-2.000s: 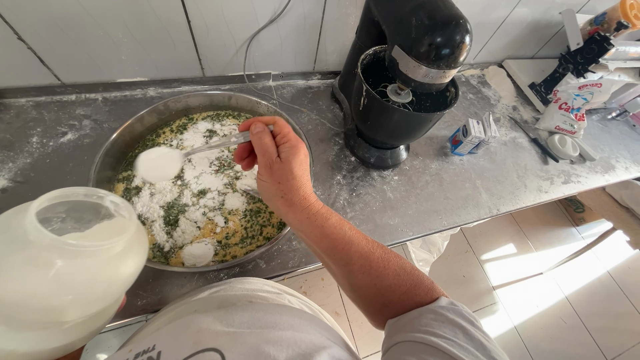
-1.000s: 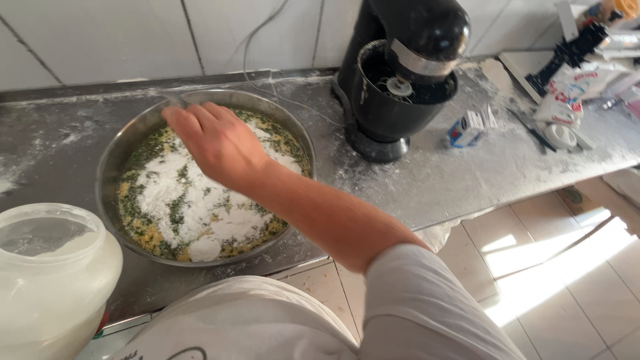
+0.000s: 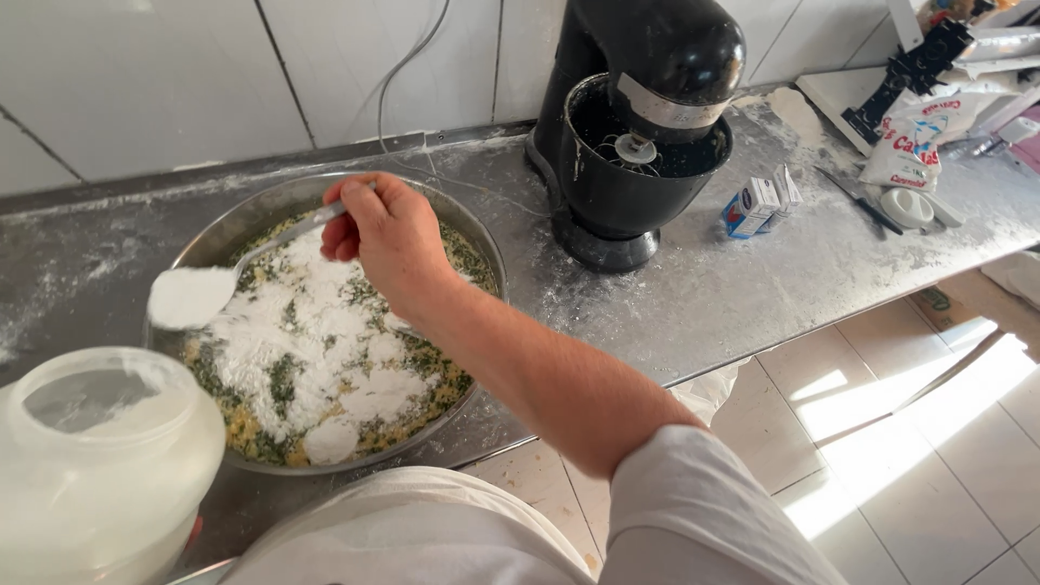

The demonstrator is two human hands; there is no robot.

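Observation:
My right hand grips the handle of a metal spoon above a wide round metal pan. The spoon's bowl is heaped with white powder and hangs over the pan's left side. In the pan, white powder lies in patches over a yellowish mixture with chopped green leaves. A translucent wide-mouthed plastic jar stands out at the lower left, with whitish contents. Of my left hand only a sliver shows at the jar's lower right side; the jar hides the rest.
A black stand mixer stands right of the pan on the floury metal counter. Further right are small cartons, a knife, a white lid-like piece and a printed plastic bag. A grey cord runs down the tiled wall.
A second ago my right hand was over the pan's upper left part; now it is further right, with a heaped spoon in view. More white powder covers the mixture than two seconds ago.

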